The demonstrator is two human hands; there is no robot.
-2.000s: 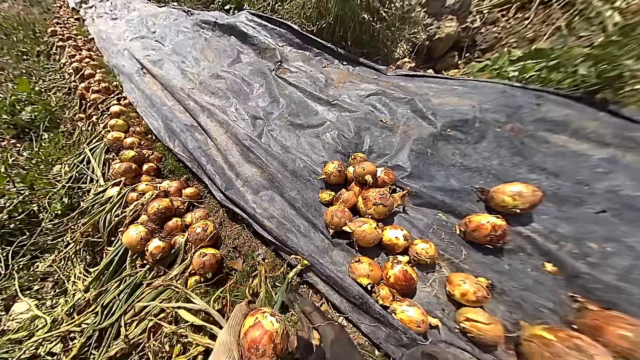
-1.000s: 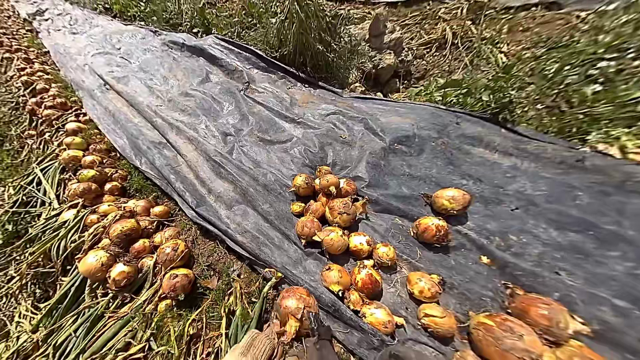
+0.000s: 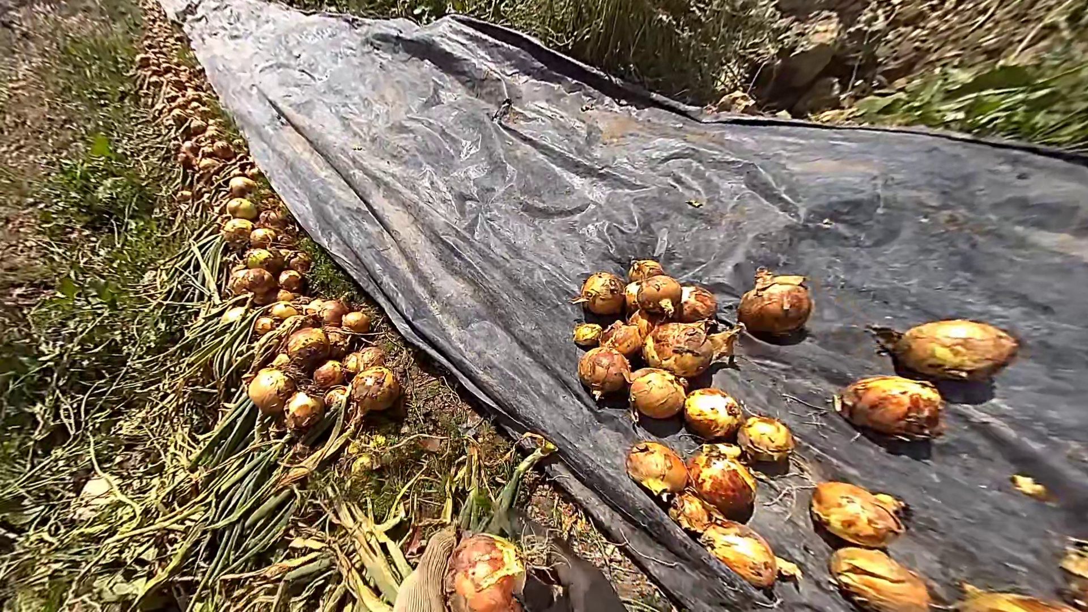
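At the bottom edge, my left hand [image 3: 425,575], in a light knit glove, is closed around an onion [image 3: 486,571] with reddish-yellow skin. My right hand [image 3: 582,578] is a dark, blurred shape just right of that onion; its fingers and anything in them cannot be made out. Green and dry onion leaves [image 3: 501,493] stick up behind the hands. To their right, a loose group of onions [image 3: 677,348] rests on a dark plastic sheet [image 3: 527,212]. A single onion [image 3: 775,302] sits upright beside the group, and larger ones [image 3: 956,348] lie farther right.
A long row of onions [image 3: 308,347] runs up the left side along the sheet's edge. Cut or dried onion tops [image 3: 238,493] cover the ground at lower left. Grass and weeds [image 3: 663,42] and rocks [image 3: 803,64] border the sheet's far side.
An onion now rests on the sheet to the right of the group, where neither earlier frame shows one. An onion is at my left hand in all the frames.
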